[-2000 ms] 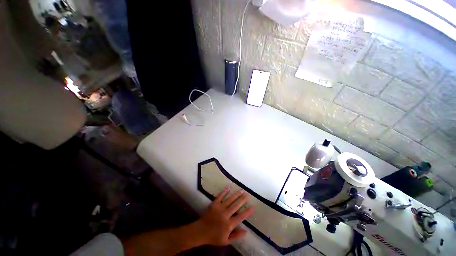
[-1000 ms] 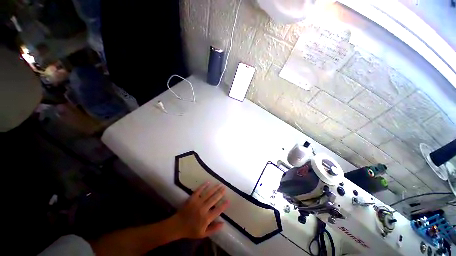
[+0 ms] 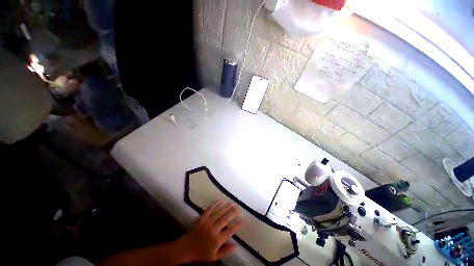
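Observation:
A cream curved panel with a dark border (image 3: 262, 235) lies flat on the white machine table, along its front edge. My left hand (image 3: 215, 229) rests palm down on the panel's near edge, fingers spread, gripping nothing. The panel's right end lies just in front of the sewing machine's needle area (image 3: 303, 214); the presser foot is too small and glaring to make out. My right hand is not in view.
The white sewing machine head (image 3: 382, 236) stands at the right, with black scissor handles (image 3: 340, 255) beside it. A lit smartphone (image 3: 255, 94) and a dark upright object (image 3: 228, 78) lean by the wall. A white cable (image 3: 193, 100) lies at the table's back left.
The camera view has shifted, so the table and machine sit further left than two seconds ago. My left hand stays flat on the panel, with little visible movement against it.

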